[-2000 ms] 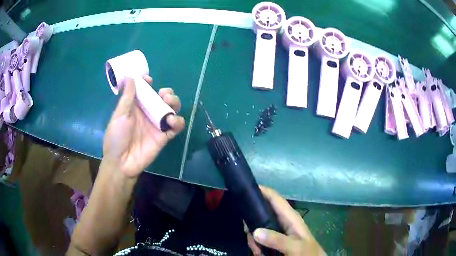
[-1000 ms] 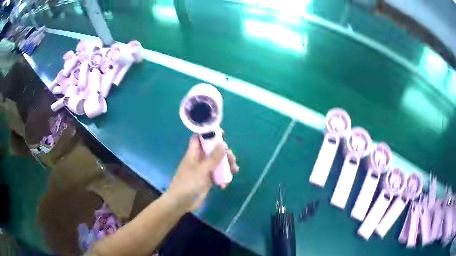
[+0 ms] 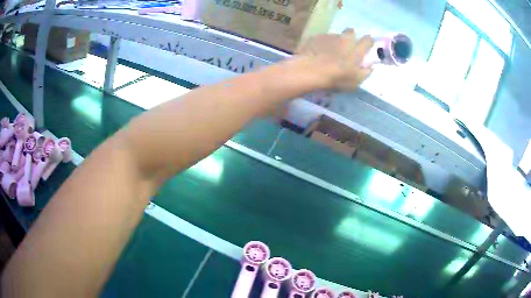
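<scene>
My left hand (image 3: 340, 58) is stretched out far forward and up, at the upper middle of the view, in front of a raised shelf. It holds a pink handheld fan (image 3: 395, 50) by its handle; the round head with its dark centre sticks out to the right of my fingers. Most of the handle is hidden by the hand. My right hand is not in view, and the electric screwdriver is not in view either. A row of pink fans (image 3: 278, 270) lies on the green surface at the bottom edge, cut off by the frame.
A pile of pink fans (image 3: 26, 157) lies at the far left. A brown carton (image 3: 256, 22) stands on the white shelf (image 3: 157, 55) behind my forearm. More cartons (image 3: 361, 148) sit under the shelf. A white edge strip (image 3: 180, 229) crosses the green surface. A bright window is at upper right.
My left hand has moved forward and up with the fan, from above the green surface to shelf height. The view has tilted up, and the screwdriver and screws have left the picture.
</scene>
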